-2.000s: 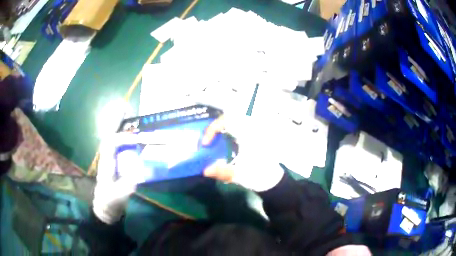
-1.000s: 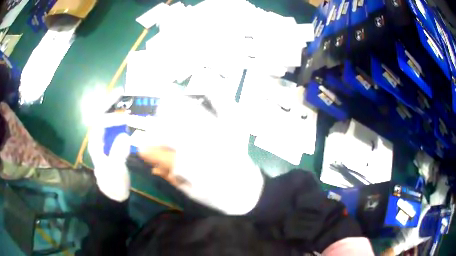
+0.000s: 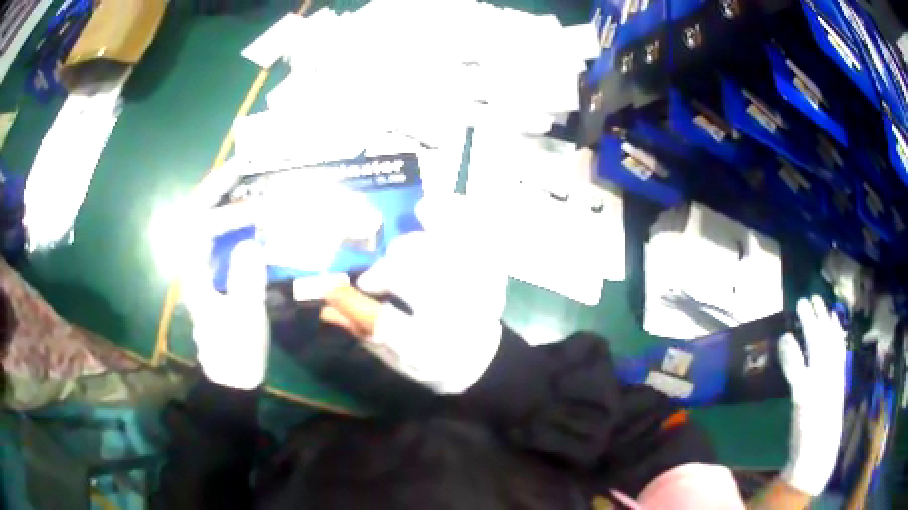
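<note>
A blue-and-black color box (image 3: pixel 400 207) is tilted in front of me over the green bench, its printed black edge turned up and its middle glared out white. My left hand (image 3: pixel 231 314), in a white glove, holds the box's left end. My right hand (image 3: pixel 423 309), in a white glove with bare fingertips, is at the box's lower right edge, fingers beside a small white strip (image 3: pixel 321 287). Glare hides whether the right fingers grip the box or the strip.
White papers (image 3: pixel 398 80) cover the middle bench. Blue boxes (image 3: pixel 737 110) are stacked at right. A white pile with black cables (image 3: pixel 709 269) lies near a blue box (image 3: pixel 712 369), where another person's gloved hand (image 3: pixel 821 388) rests. A bagged laminator (image 3: pixel 72 169) sticks out of an open carton (image 3: pixel 114 35).
The box shows more of its face again after my right forearm covered it. Another person's gloved hand has appeared at the lower right, and the box there has turned. The view has shifted slightly.
</note>
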